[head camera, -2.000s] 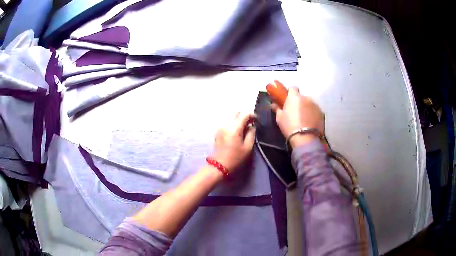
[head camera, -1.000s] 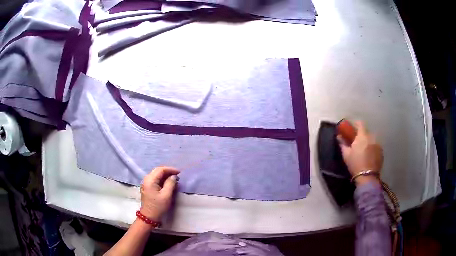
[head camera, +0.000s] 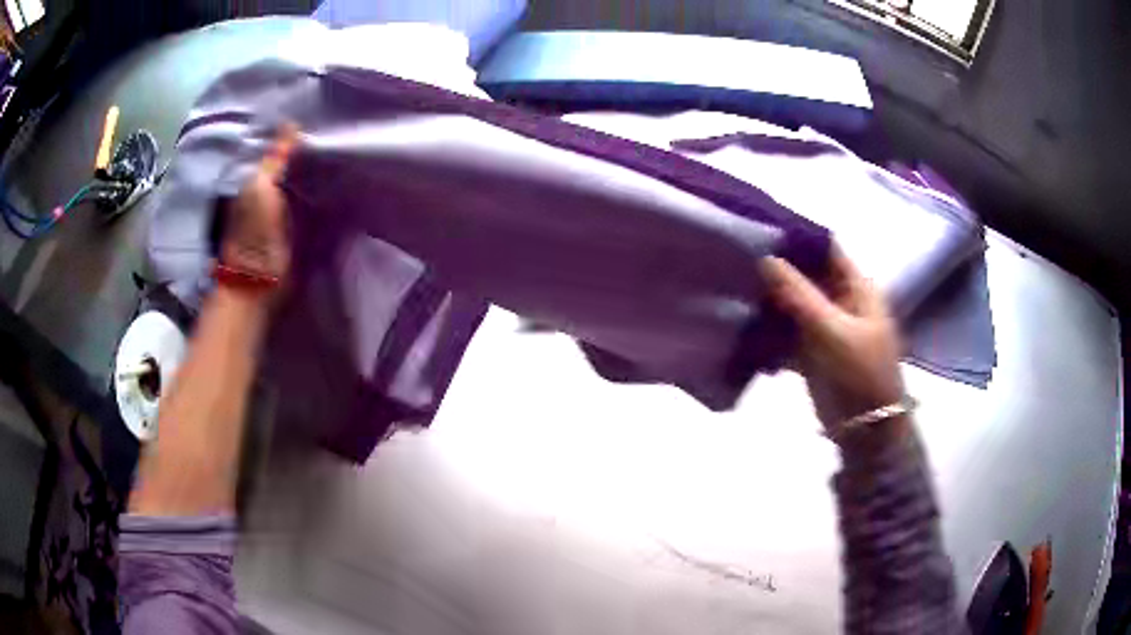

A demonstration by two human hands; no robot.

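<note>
A lilac-grey garment panel [head camera: 533,205] with dark purple strips is held up off the table, stretched between both hands and blurred by motion. My left hand [head camera: 258,217] grips its left end above the left pile. My right hand [head camera: 837,329] grips its right end in front of the back pile. The left pile [head camera: 416,325] of lilac pieces with purple bands lies partly hidden under the panel. The back pile [head camera: 924,248] shows behind my right hand. The steam iron [head camera: 1007,593] stands at the lower right, with no hand on it.
The white pressing table [head camera: 620,533] spreads in front. A white roll [head camera: 151,375] is at its left edge. A long pale-blue bar [head camera: 682,75] and a blue cloth bundle [head camera: 422,19] lie at the back. Another iron-like tool with a yellow handle [head camera: 108,139] is at the far left.
The panel has been lifted off the table and moved up and back, now in both hands. My right hand has let go of the iron. The view has swung left and up.
</note>
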